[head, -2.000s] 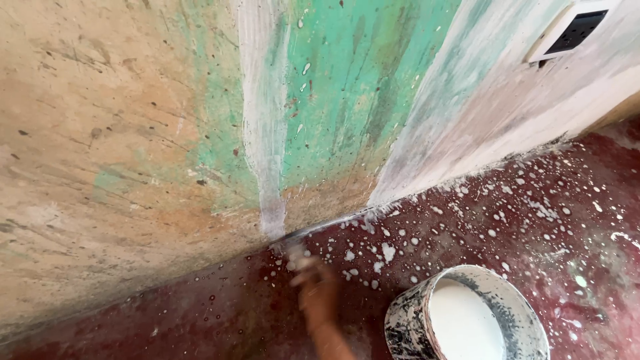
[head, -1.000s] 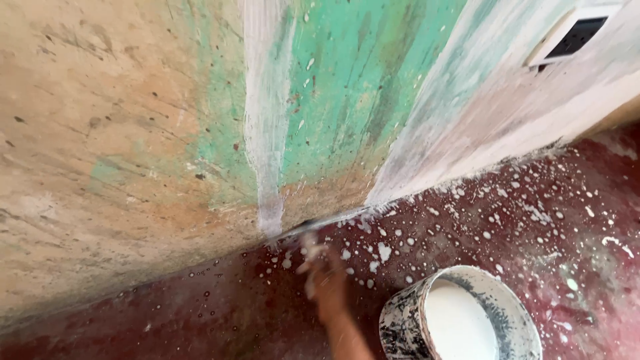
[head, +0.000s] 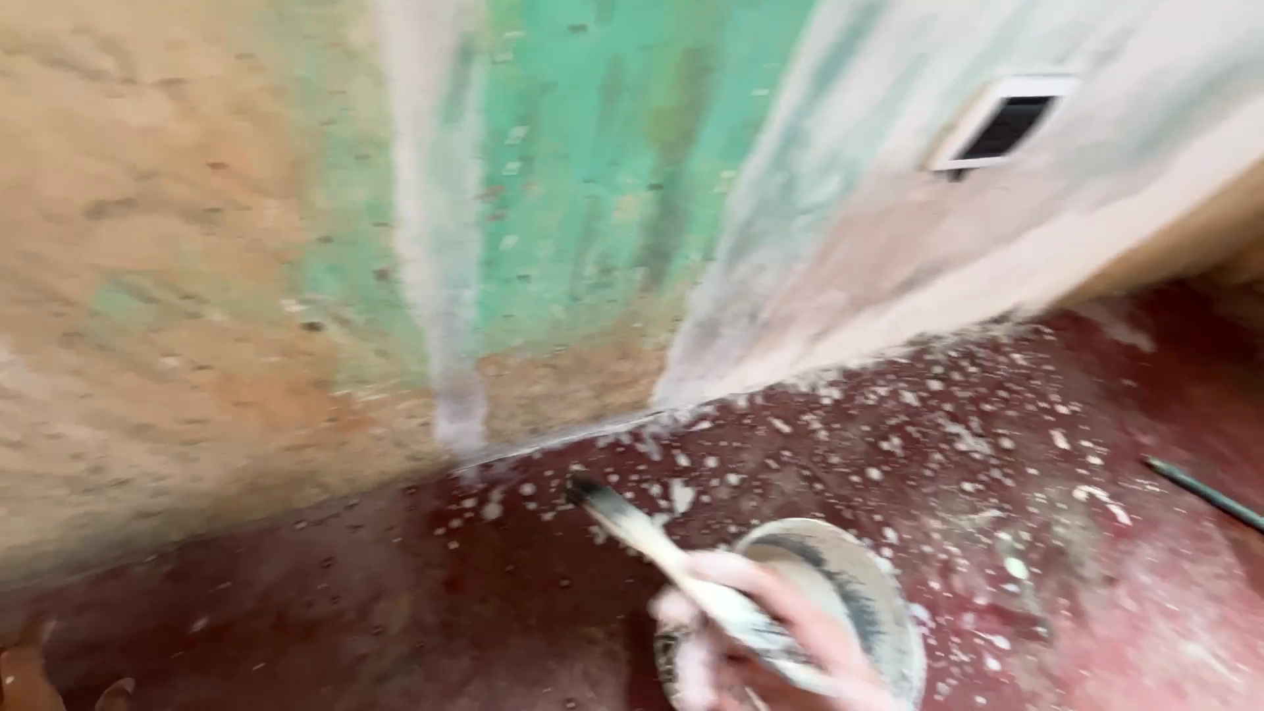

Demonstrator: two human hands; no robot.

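Note:
My right hand [head: 780, 632] grips a paintbrush [head: 647, 543] by its paint-smeared handle, the dark bristle tip pointing up and left over the red floor, just off the foot of the wall. Beneath and behind this hand stands a paint-stained bucket [head: 894, 612], its contents mostly hidden by the hand. The wall [head: 612, 197] is patchy tan and green, with a narrow white painted strip [head: 434, 247] running down to the floor and a broader whitish area [head: 839, 247] to the right. My left hand is not in view.
White paint spots cover the dark red floor [head: 987, 444]. A white-framed electrical socket [head: 1002, 123] sits on the wall at upper right. A thin dark rod [head: 1205, 494] lies on the floor at the right edge. Skin, possibly toes [head: 30, 676], shows at the lower left corner.
My right hand has moved from the foot of the wall back to the bucket, and the brush in it now shows plainly. The rod at the right has come into view.

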